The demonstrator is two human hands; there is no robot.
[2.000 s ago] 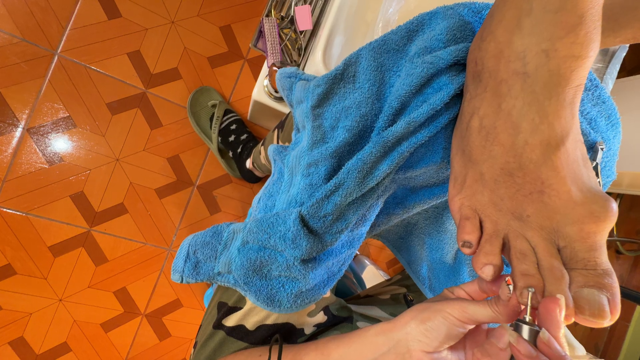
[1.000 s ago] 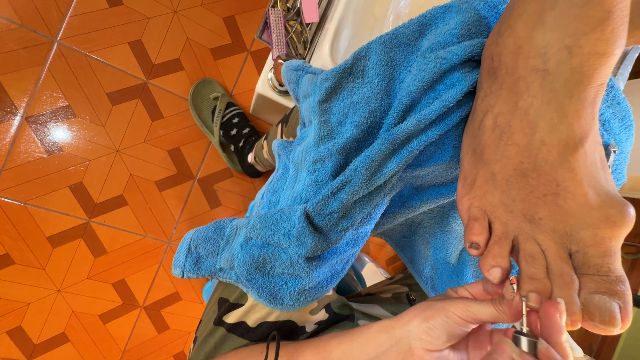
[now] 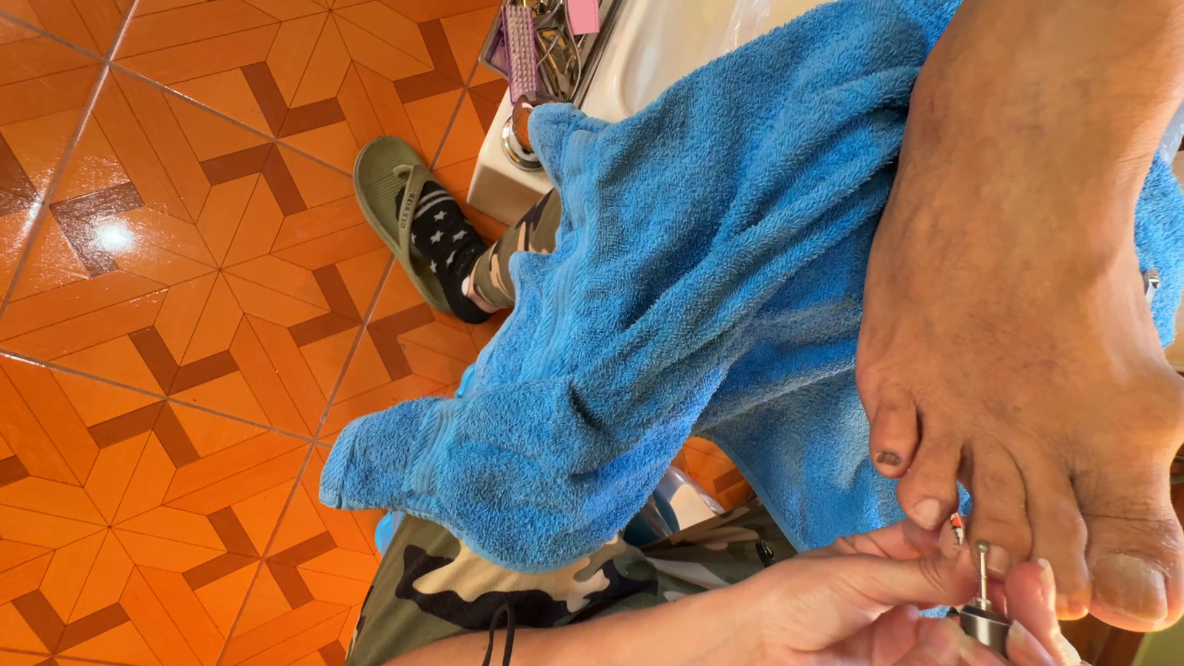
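Note:
A bare foot (image 3: 1027, 277) rests over a blue terry towel (image 3: 647, 268), toes pointing down at the lower right. My left hand (image 3: 860, 587) reaches in from below with its fingertips on the middle toes; one painted nail shows between the fourth and third toes. My right hand (image 3: 1041, 620), mostly cut off by the bottom edge, grips a metal rotary nail drill handpiece (image 3: 984, 625). Its round-headed bit (image 3: 981, 555) points up at the tip of the third toe (image 3: 999, 518); contact cannot be told. The little toe (image 3: 893, 439) has a dark nail.
A tray (image 3: 606, 51) of metal tools and a purple studded item (image 3: 521, 51) stands at the top, beside a white basin (image 3: 661, 51). A foot in a star-patterned sock (image 3: 444, 240) and green flip-flop (image 3: 384, 194) rests on orange patterned floor tiles (image 3: 213, 268). Camouflage trousers (image 3: 527, 578) lie below the towel.
The bare foot has shifted slightly to the right in view. Both hands stay at the toes, with the drill still in my right hand.

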